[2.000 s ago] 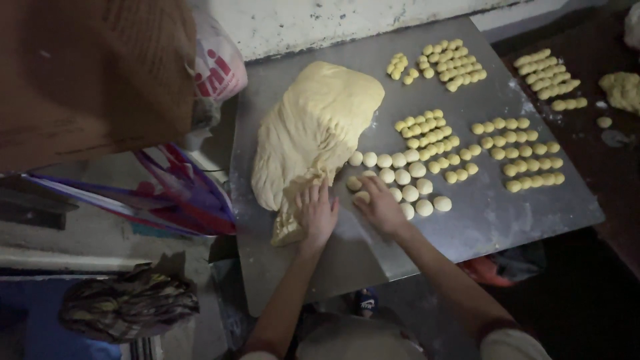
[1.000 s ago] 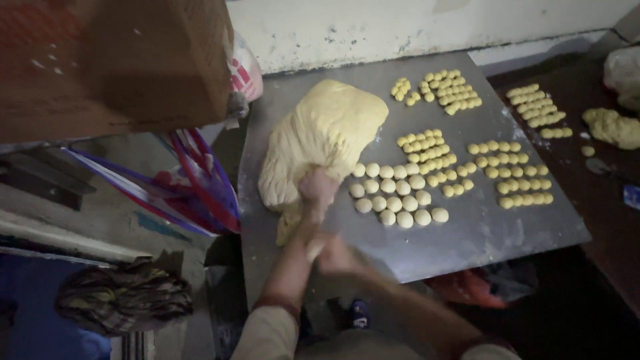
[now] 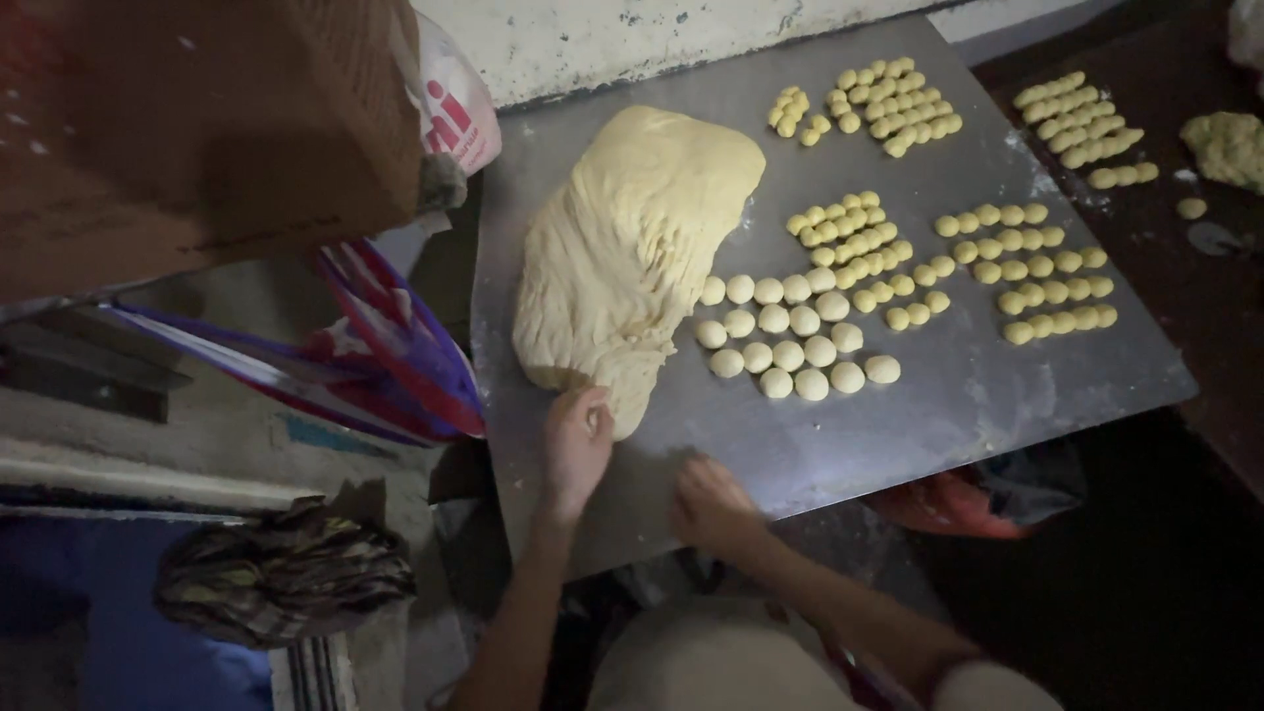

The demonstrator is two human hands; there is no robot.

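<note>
A large slab of pale dough (image 3: pixel 642 237) lies on the grey metal table top (image 3: pixel 632 513), its narrow tail pointing toward me. My left hand (image 3: pixel 580 434) is curled at the left side of that tail, with a small bit of dough in the fingers. My right hand (image 3: pixel 716 504) rests low over the table near its front edge, fingers curled down; whether something is under it cannot be seen. Rows of pale round dough balls (image 3: pixel 788 355) sit right of the slab. Beyond them are rows of smaller yellow dough balls (image 3: pixel 1055 292), many touching in strips.
At the left a cardboard box (image 3: pixel 197 148) overhangs beside a plastic bag (image 3: pixel 456 99). A striped bag (image 3: pixel 395 346) hangs by the table's left edge. Further dough strips (image 3: pixel 1078 118) and a dough lump (image 3: pixel 1224 148) lie on a dark surface at the right. A wall borders the back.
The hands, together by the dough tail one second ago, are now apart. My right hand has moved to the right, toward the front edge. One more pale ball shows beside the left end of the rows.
</note>
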